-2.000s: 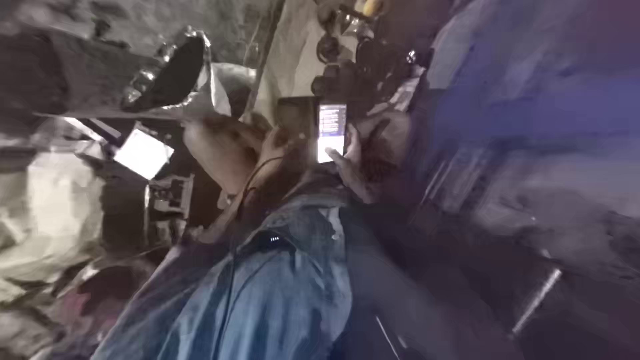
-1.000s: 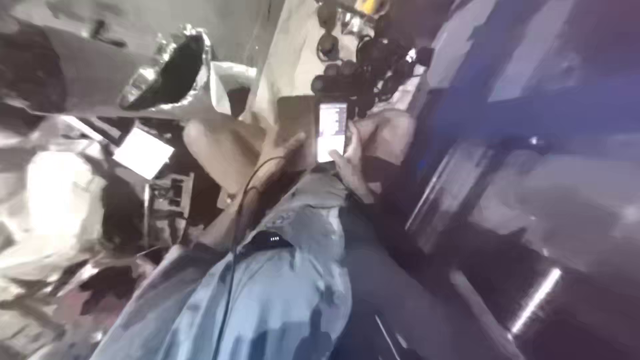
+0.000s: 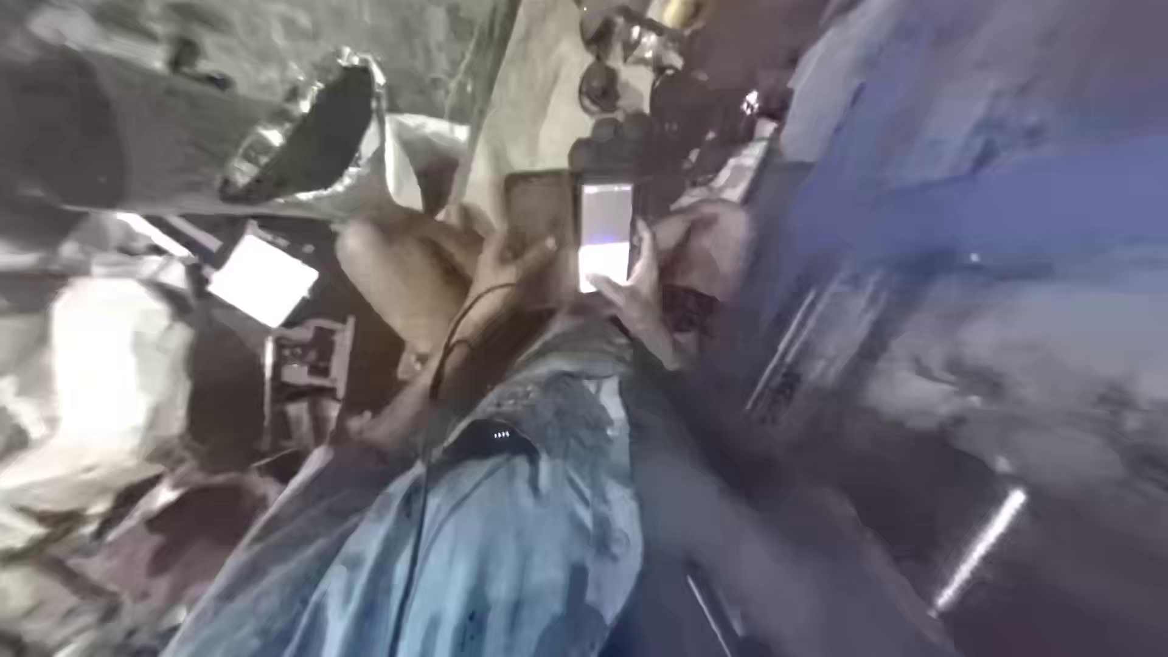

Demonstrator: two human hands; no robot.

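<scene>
A phone with an open flip cover lies upright in front of my lap, its lit screen [image 3: 606,233] facing me. My right hand [image 3: 641,283] holds the phone at its right and lower edge, the thumb on the bright lower part of the screen. My left hand [image 3: 511,260] grips the dark cover [image 3: 538,214] from the left side. A thin dark cable [image 3: 444,356] runs over my left forearm and down along my light blue garment [image 3: 511,547]. Fine detail of the fingers is blurred.
At the upper left lies a large cylindrical container [image 3: 182,137] with a shiny foil-like rim. Several dark round objects [image 3: 630,137] stand beyond the phone. A bright white panel [image 3: 265,280] and a small metal frame [image 3: 310,360] are at the left, beside a pale sack-like bundle [image 3: 114,365].
The phone's screen now shows a bright lower part and a greyer upper part, where rows showed before. Both hands have stayed about where they were.
</scene>
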